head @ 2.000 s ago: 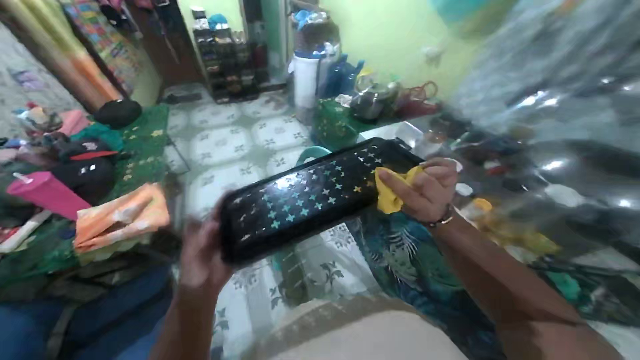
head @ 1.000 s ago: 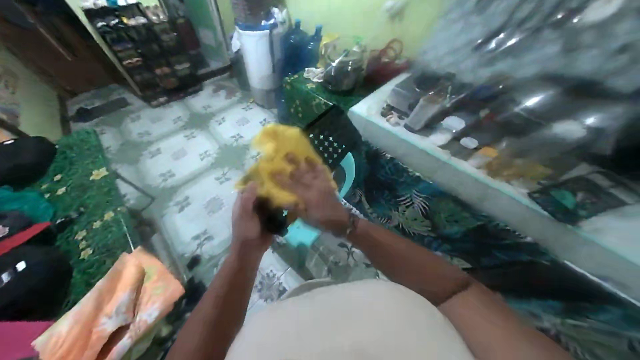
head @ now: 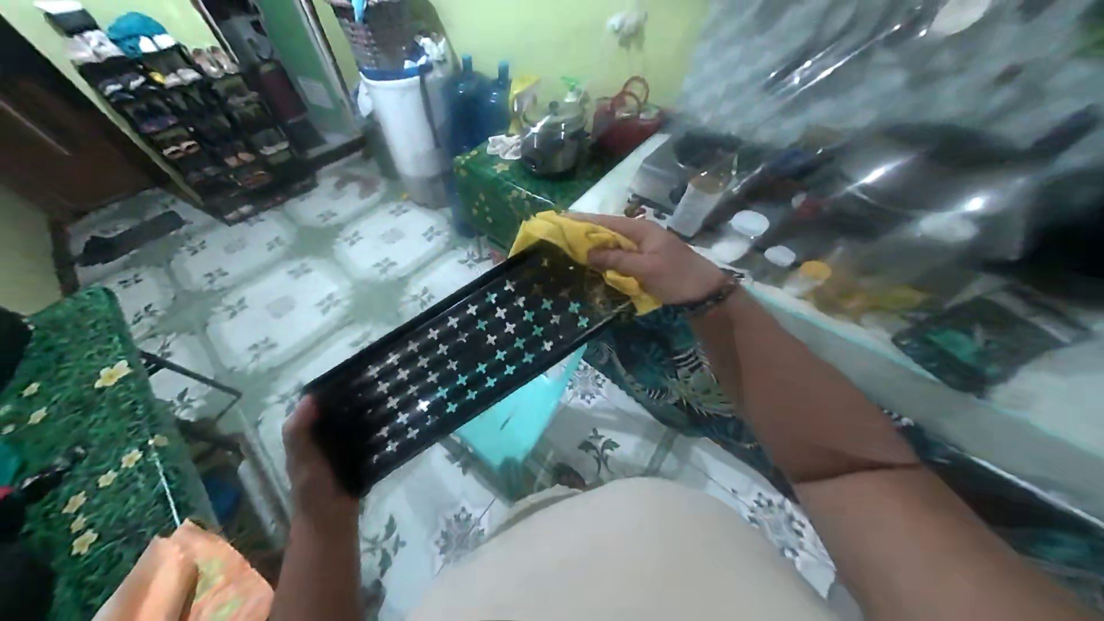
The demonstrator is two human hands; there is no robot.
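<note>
A black plastic tray with rows of cross-shaped holes is held tilted in front of me, above the tiled floor. My left hand grips its lower left end, fingers partly hidden behind the rim. At the upper right end, my right hand holds a yellow cloth bunched over the tray's edge. Through the holes and below the tray shows a turquoise object, mostly covered, so its shape cannot be told.
On the left stands a table with a green floral cover and an orange cloth. A counter with jars under clear plastic runs along the right. Beyond are a metal pot, a white drum and a shoe rack.
One second ago the tray was seen nearly edge-on, with the cloth spread in front of my hands. Now its perforated face is turned toward me, and the cloth is at its right end.
</note>
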